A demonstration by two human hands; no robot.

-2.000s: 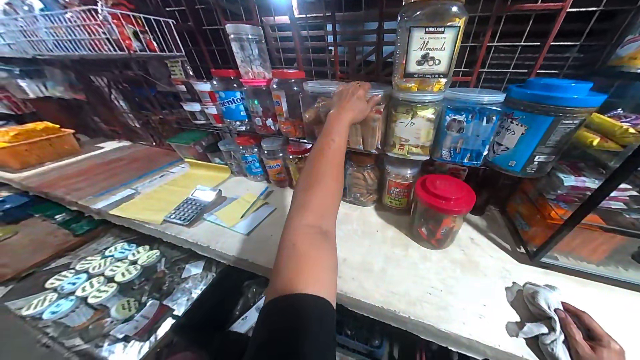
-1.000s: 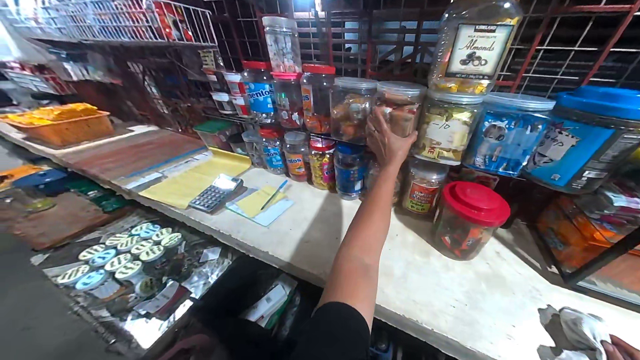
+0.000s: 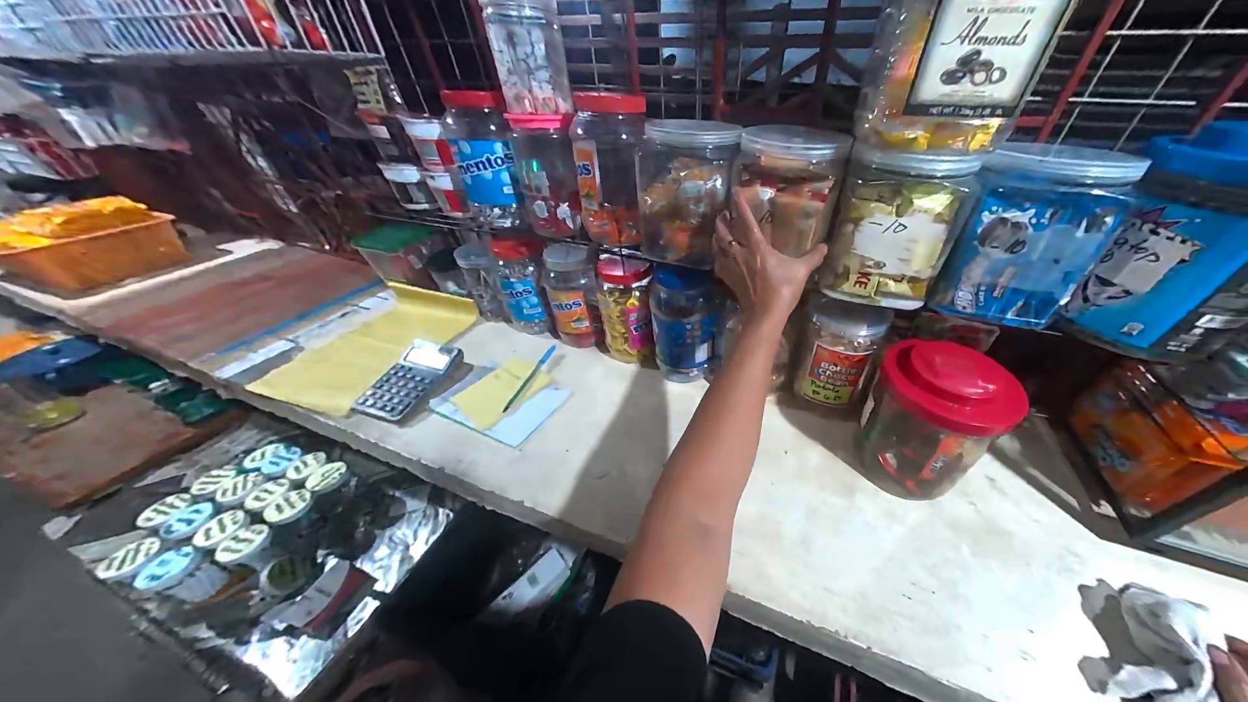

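My left hand [image 3: 765, 258] reaches up to the upper row of jars, its fingers and thumb spread round the lower front of a clear plastic jar [image 3: 804, 185] with a clear lid and brownish packets inside. To its left is a clear-lidded jar of orange packets [image 3: 687, 195]; to its right, a jar of yellow packets [image 3: 902, 219]. At the bottom right edge, my right hand [image 3: 1230, 671], mostly out of view, holds a grey-white cloth [image 3: 1165, 634] on the counter [image 3: 877, 565]. A red-lidded jar [image 3: 936, 419] stands on the counter right of my left forearm.
On the counter's left lie a calculator [image 3: 409, 378], a yellow envelope [image 3: 366, 351] and a pen [image 3: 529, 378] on paper. Several small jars line the lower row, including a blue-lidded one [image 3: 684, 327]. A large almond jar [image 3: 960, 73] stands on top. A glass case [image 3: 1160, 458] is at right.
My left hand has moved from the tops of the jars down to the front of one. The cloth stays by my right hand. The view has shifted toward the jars.
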